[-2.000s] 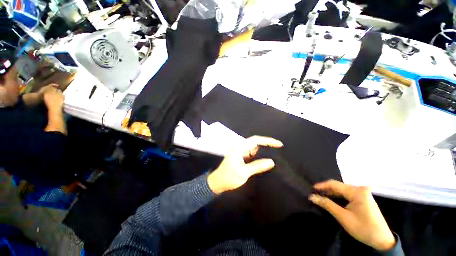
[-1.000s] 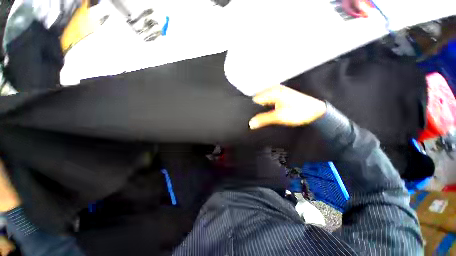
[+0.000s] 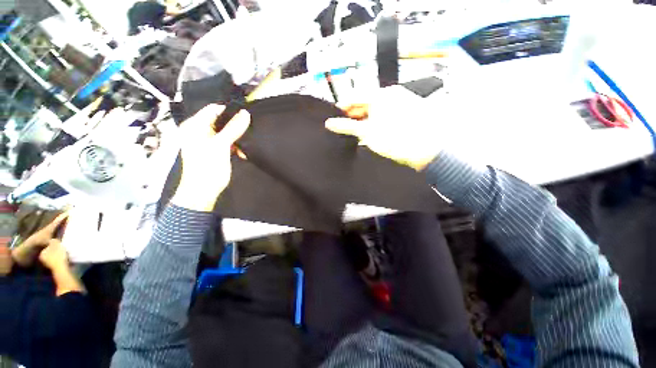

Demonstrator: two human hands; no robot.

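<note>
A black cut panel (image 3: pixel 295 162) is held up over the front of the white sewing machine table (image 3: pixel 514 147). My left hand (image 3: pixel 208 154) grips its upper left part between thumb and fingers. My right hand (image 3: pixel 388 129) holds its upper right part, with the fingertips at the cloth. The panel hangs between and below both hands, with a fold running down its middle. It hides the needle area. A black strip (image 3: pixel 387 52) hangs over the machine behind my right hand.
A control panel (image 3: pixel 514 39) is at the back right. Red-handled scissors (image 3: pixel 610 110) lie at the table's right end. A blue crate (image 3: pixel 219 277) is below the table. Another person's hands (image 3: pixel 52 248) are at far left. Clear plastic (image 3: pixel 216 54) is behind the panel.
The view has swung back to the table from the lower right. Both hands are now raised with the panel between them; a second ago it was spread low along the table edge.
</note>
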